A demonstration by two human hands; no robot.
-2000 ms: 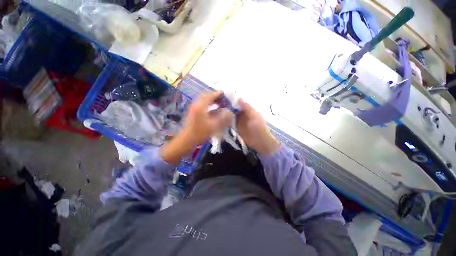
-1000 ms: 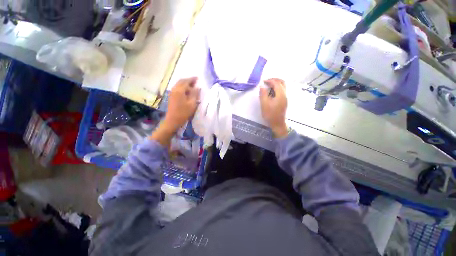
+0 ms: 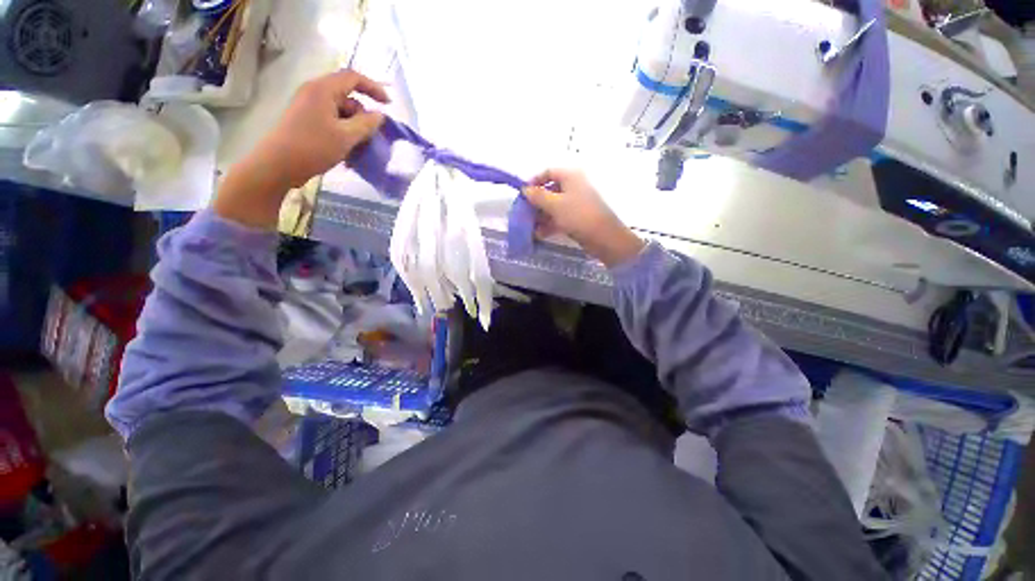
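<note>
A purple tie strip (image 3: 482,171) is stretched between my hands near the table's front edge, with a knot or crossing near its middle. A bunch of narrow white fabric strips (image 3: 440,244) hangs from that middle, fanned out over the edge. My left hand (image 3: 329,131) pinches the tie's left end between thumb and fingers. My right hand (image 3: 568,210) pinches the tie further right, and its short free end hangs below the fingers.
The sewing machine (image 3: 749,91) stands at right, with a purple cloth band (image 3: 846,114) over its head. Blue baskets with cloth are below the edge, left (image 3: 363,386) and right (image 3: 965,477). A clear plastic bag (image 3: 102,148) and tool tray (image 3: 216,68) are upper left.
My hands, open beside the tie a second ago, now hold both its ends and pull it taut. The tie and strips now appear further left, and the whole view has shifted.
</note>
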